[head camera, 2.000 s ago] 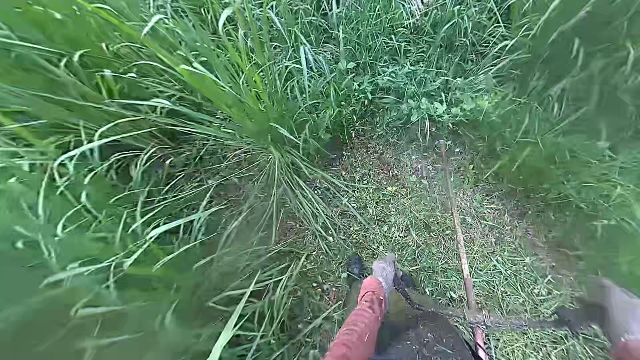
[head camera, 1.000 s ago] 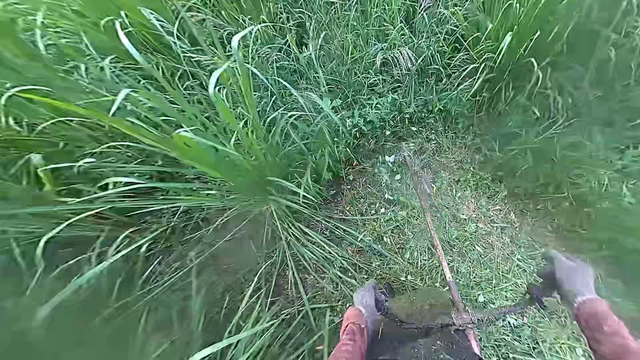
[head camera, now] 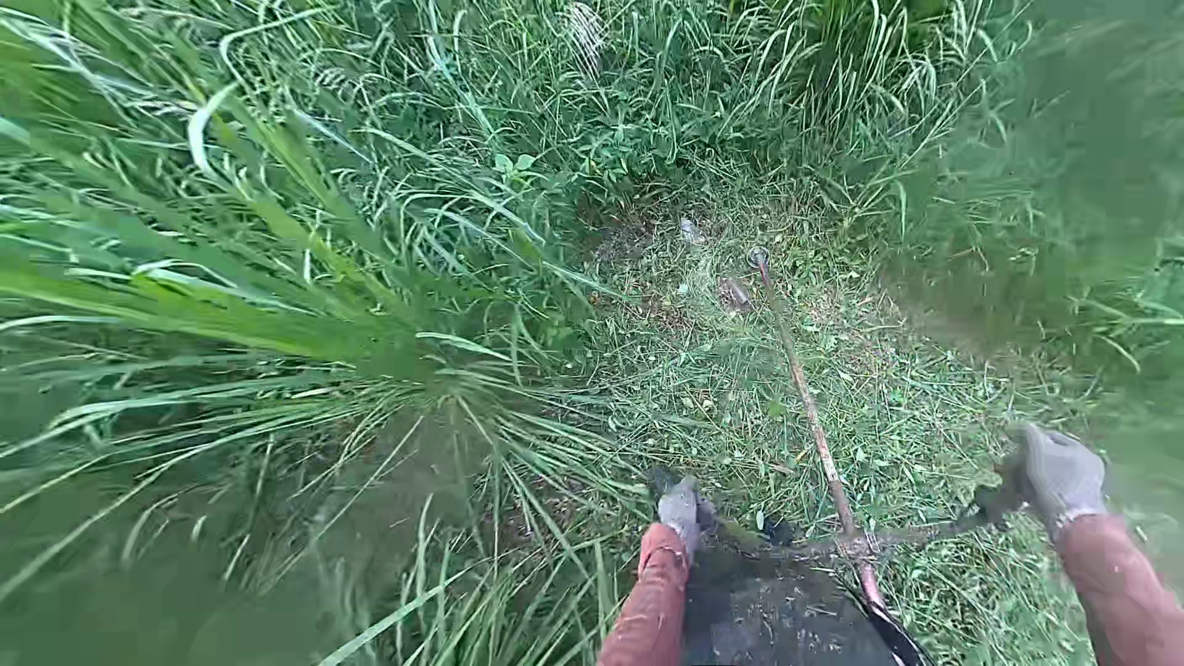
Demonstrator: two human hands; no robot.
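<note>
A brush cutter's long shaft (head camera: 807, 398) runs from the bottom right of centre up to its small round head (head camera: 758, 257) over cut grass. A handlebar (head camera: 911, 535) crosses the shaft low in the view. My left hand (head camera: 681, 509), in a grey glove, is closed on the bar's left grip. My right hand (head camera: 1062, 474), gloved too, is closed on the dark right grip. Both forearms wear reddish sleeves. Between them lies a dark apron (head camera: 777, 606) flecked with grass bits. Whether the cutting head turns cannot be told.
Tall grass leans in a thick clump (head camera: 444, 370) on the left. More uncut grass and leafy weeds (head camera: 629, 139) stand across the back and right. Short cut grass (head camera: 721, 407) covers the ground around the shaft. A small pale object (head camera: 690, 231) lies near the head.
The brush cutter's shaft has swung so that its head leans further left than two seconds ago. Both hands stay on the handlebar. The view has shifted.
</note>
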